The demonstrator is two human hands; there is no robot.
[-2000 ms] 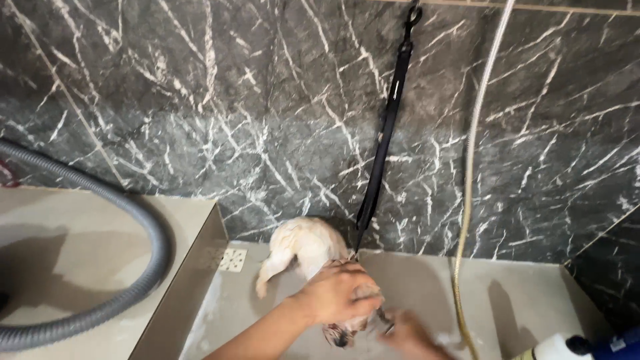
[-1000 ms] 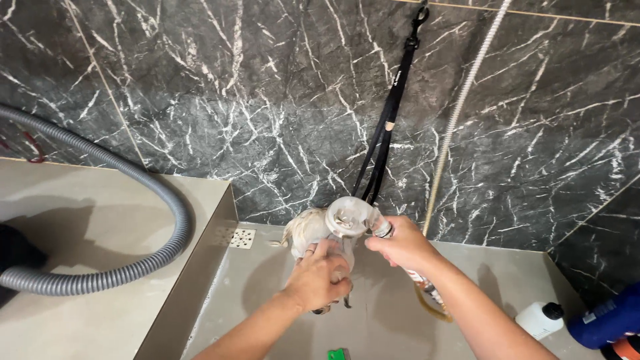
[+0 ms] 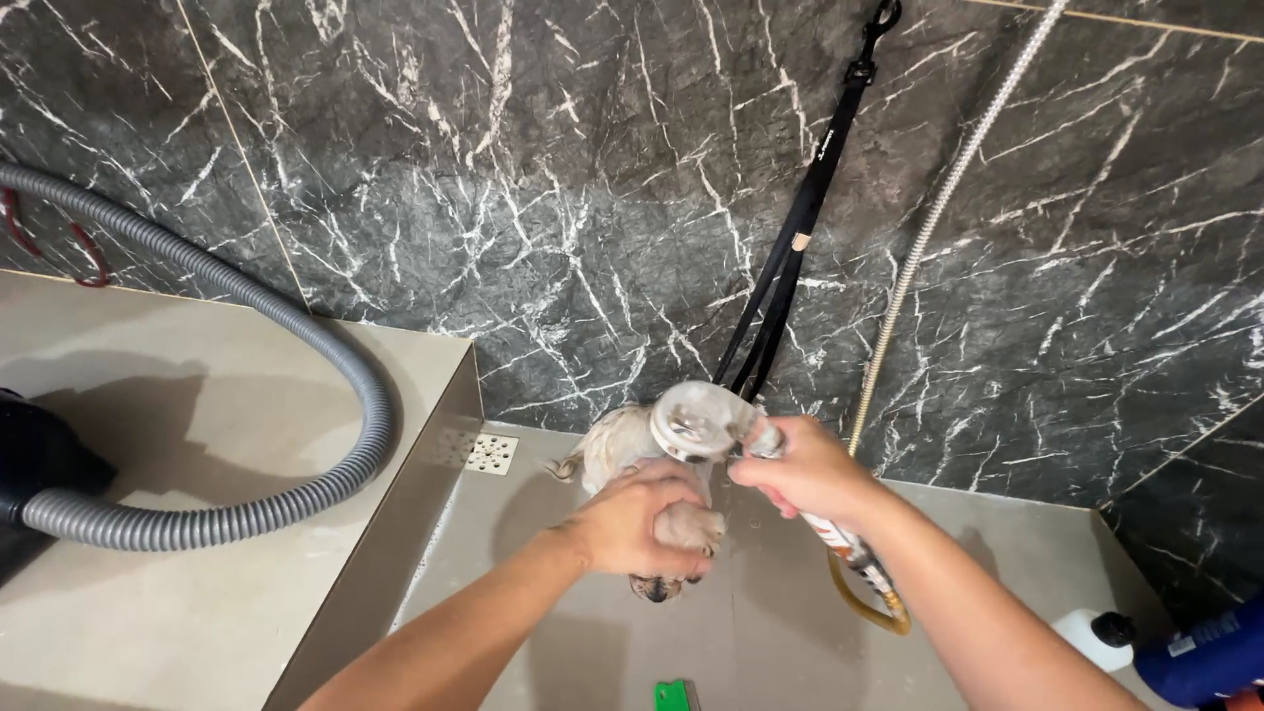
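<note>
A small wet dog with pale fur (image 3: pixel 614 444) stands on the tiled floor of a wash basin by the marble wall, its head lowered toward me. My left hand (image 3: pixel 647 518) is cupped around the dog's head, and its muzzle shows below my fingers. In my right hand (image 3: pixel 805 464) is a shower head (image 3: pixel 696 420), held over the dog's neck and back; its hose (image 3: pixel 901 286) loops below my wrist and runs up along the wall. A black leash (image 3: pixel 812 197) drops from a metal clip toward the dog, its lower end hidden behind the shower head.
A raised tiled ledge (image 3: pixel 197 395) on the left bears a grey corrugated hose (image 3: pixel 370 395) joined to a black device (image 3: pixel 49 464). A perforated drain cover (image 3: pixel 491 453) lies in the basin corner. A green comb-like tool (image 3: pixel 673 694) is at the bottom; white (image 3: pixel 1091 637) and blue (image 3: pixel 1205 652) bottles stand right.
Two seconds ago my right hand was low beside the dog's head, with no shower head visible; it now holds one above the dog. My left hand has stayed on the dog.
</note>
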